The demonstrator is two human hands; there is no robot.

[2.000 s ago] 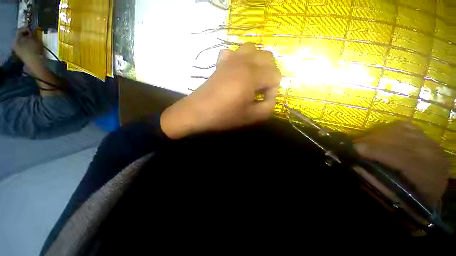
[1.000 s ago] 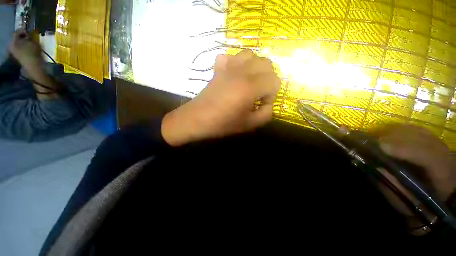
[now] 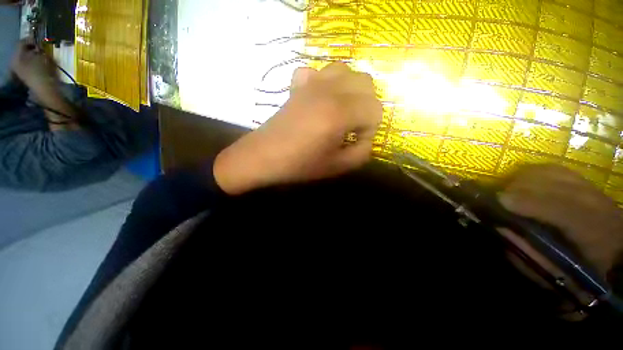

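The yellow-amber sheet [image 3: 464, 41] with its grid of zigzag cells lies in front of me and glares white in the middle. My left hand [image 3: 307, 130] rests at its near left part, fingers curled in; whether it holds a wire is hidden. My right hand [image 3: 567, 212] is shut on the dark soldering iron [image 3: 526, 239]. The iron's tip and the thin tube alongside point left at the sheet's near edge, just right of my left fingers. Dark lead wires [image 3: 273, 68] stick out past the sheet's left edge.
A white surface [image 3: 218, 61] lies left of the sheet. A brown board edge [image 3: 191, 140] is below it. At far left a person's hand [image 3: 34, 65] and grey sleeve [image 3: 61, 154] are beside another amber sheet [image 3: 109, 48]. My dark clothing covers the bottom middle.
The iron's tip moved right, away from my left fingers, then came partly back left toward them. My left hand has stayed almost in place.
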